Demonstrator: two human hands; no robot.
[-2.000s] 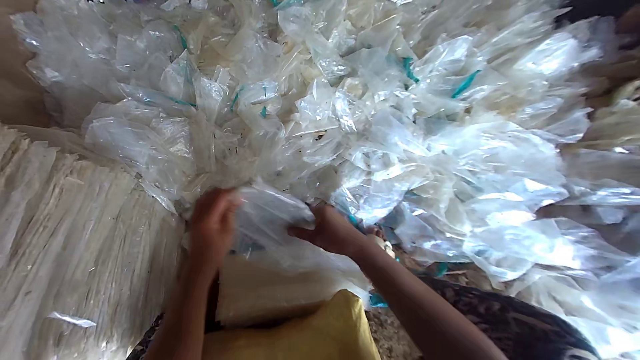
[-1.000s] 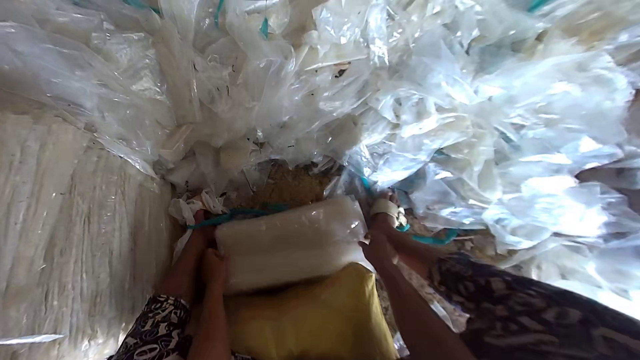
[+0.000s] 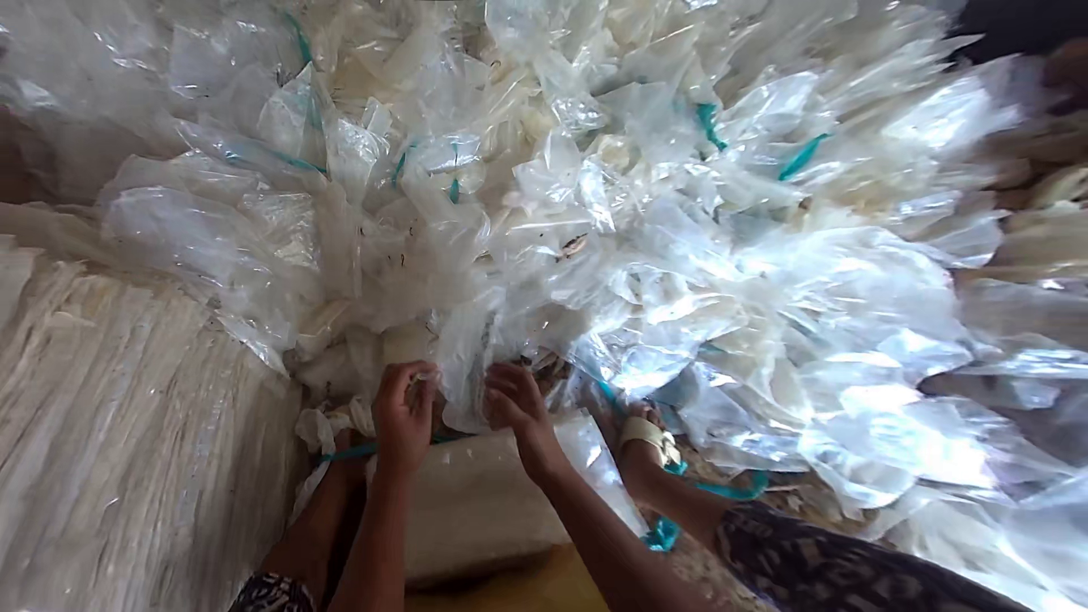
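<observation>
A clear plastic sheet hangs between my two hands, above the near edge of a flat stack of plastic sheets. My left hand has its fingers closed on the sheet's left edge. On the other side, my right hand holds the sheet's right edge with curled fingers. The stack lies between my legs, over a yellow sack or cushion. Beyond my hands rises a large heap of crumpled clear plastic sheets.
A tall, tightly packed stack of plastic sheets stands at the left. Teal strips lie in the heap, and a teal strap lies by my sandalled right foot. Scraps cover the ground there.
One second ago my hands were down at the sides of the stack between my legs. Now they are forward of it with a sheet between them. The view has tilted up.
</observation>
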